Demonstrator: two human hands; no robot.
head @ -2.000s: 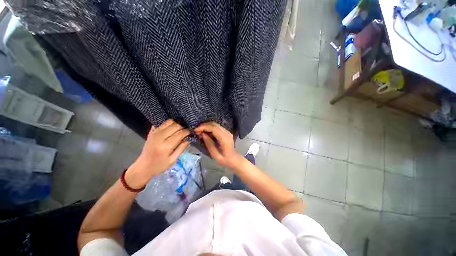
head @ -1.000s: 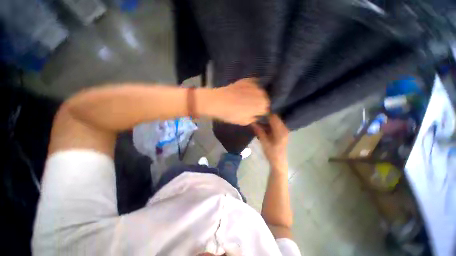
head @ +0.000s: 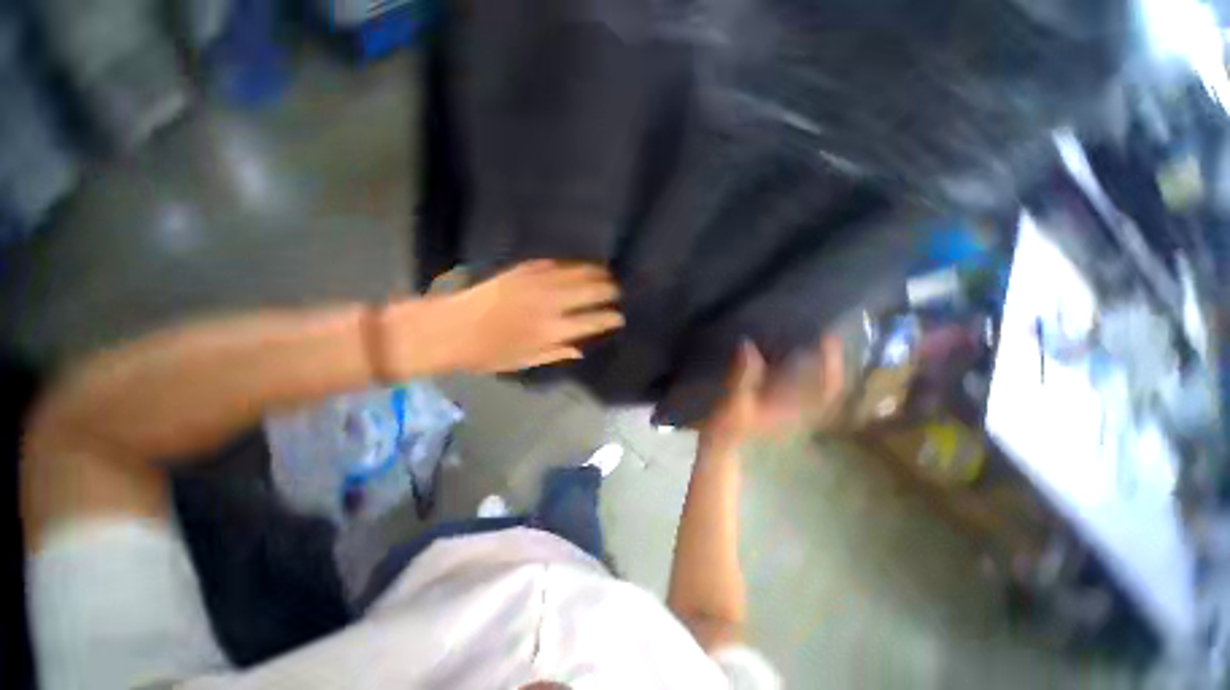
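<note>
A long dark coat hangs in front of me, its upper part under shiny clear film. The view is blurred. My left hand lies against the coat's lower part at the left, fingers spread and pointing right. My right hand is at the coat's lower right edge, thumb and fingers apart and blurred. I see nothing held in either hand, but small things cannot be made out.
A white-topped table with clutter stands at the right, with a lower shelf holding a yellow item. A crumpled clear plastic bag with blue print lies on the floor at the left. Dark material is at the lower left.
The view has turned and the coat appears as a plain dark mass. My hands, together at the hem before, have moved apart, left hand to the left and right hand to the right, with fingers opened.
</note>
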